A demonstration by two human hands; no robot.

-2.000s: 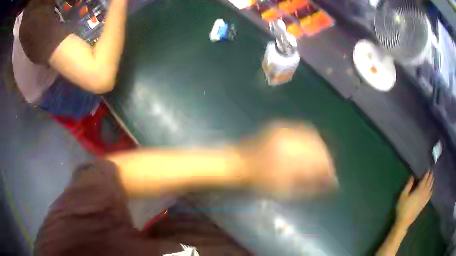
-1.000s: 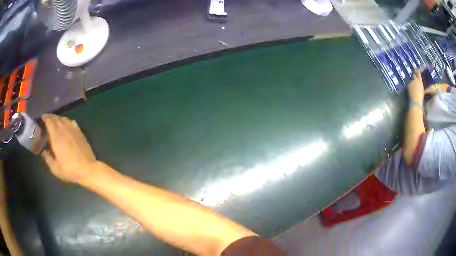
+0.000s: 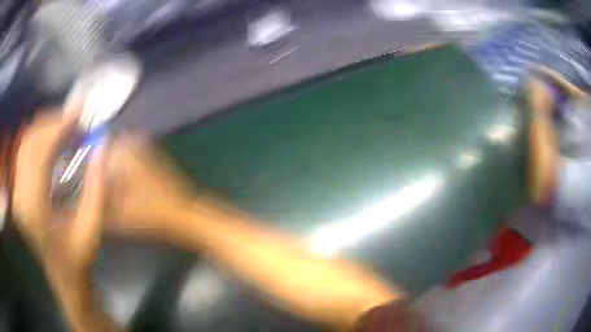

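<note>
The view is strongly blurred. My left hand [image 3: 48, 188] is raised at the left edge, with its fingers and thumb apart around a small shiny thing with bright streaks [image 3: 75, 163]. I cannot tell if this is the bottle's metal top. A small blue patch [image 3: 96, 137], possibly the wiping pad, shows at the thumb tip, between my hands. My right hand [image 3: 133, 188] is just right of my left hand, its forearm coming from the lower right. The bottle's body is not clearly visible, and what my right hand holds is hidden.
The dark green bench surface [image 3: 311, 149] spans the middle. A desk fan's white base [image 3: 107, 87] is behind my hands, on the grey shelf [image 3: 201, 71]. A blurred white thing [image 3: 271, 27] lies further along the shelf. A neighbour's arm [image 3: 541, 142] and a blue parts tray [image 3: 515, 52] are at right.
My left hand has come up at the left edge. My right hand, which was on the bottle, has moved right to beside it. The blue patch now shows between them.
</note>
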